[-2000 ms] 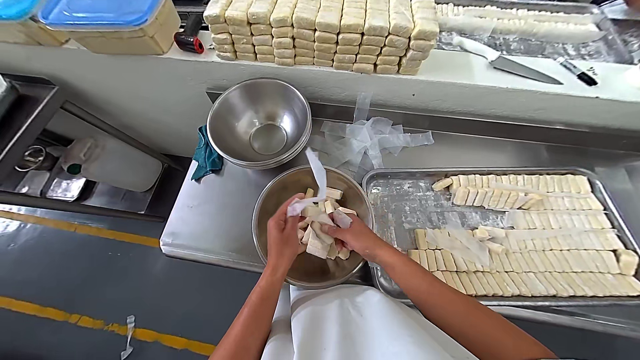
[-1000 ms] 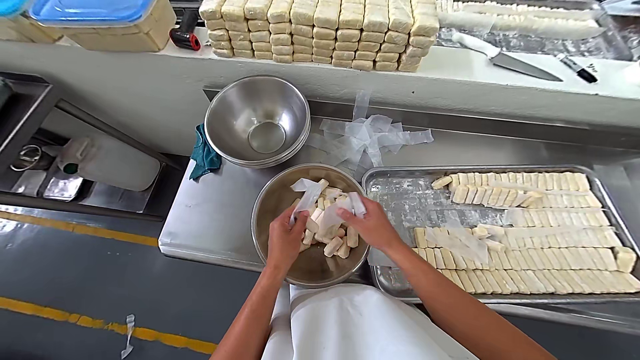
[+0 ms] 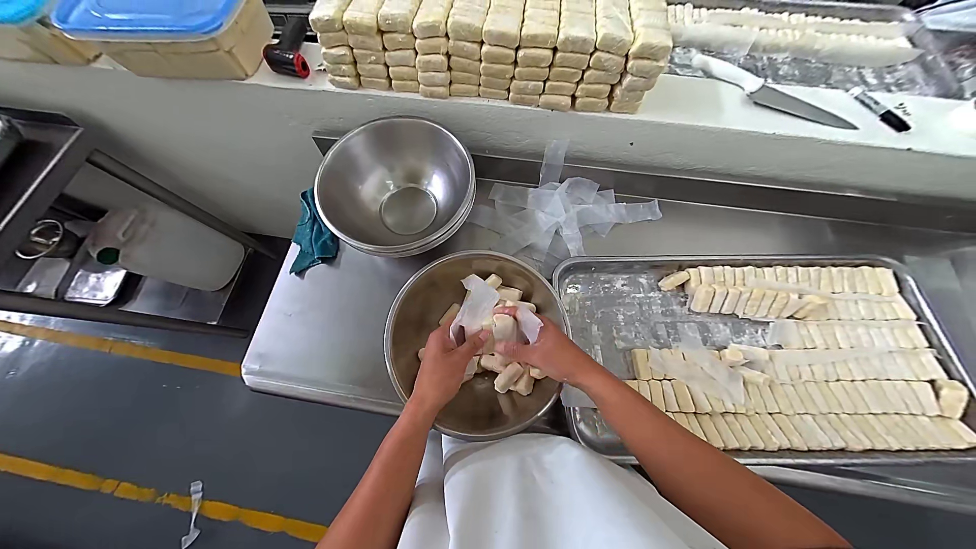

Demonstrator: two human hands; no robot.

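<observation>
Pale dough pieces (image 3: 509,377) lie heaped in a steel mixing bowl (image 3: 476,423) near my apron. Over the heap, my left hand (image 3: 446,362) grips a translucent paper strip (image 3: 477,303) at the bowl's left side. My right hand (image 3: 550,349) is curled round a few dough pieces and another bit of paper (image 3: 528,323); its fingers are partly hidden. To the right, a metal sheet tray (image 3: 602,305) bears rows of similar dough pieces (image 3: 831,396) with paper strips (image 3: 698,366) over some of them.
Stacked empty steel bowls (image 3: 408,210), a teal cloth (image 3: 313,236) and a pile of paper strips (image 3: 568,210) are behind the bowl. The ledge holds stacked dough blocks (image 3: 488,53), a knife (image 3: 793,103), a marker (image 3: 881,110) and a lidded container (image 3: 183,46).
Both hands stay over the bowl. The paper strips and dough pieces between them have shifted, and my right hand has come lower and closer in over the heap than a second ago.
</observation>
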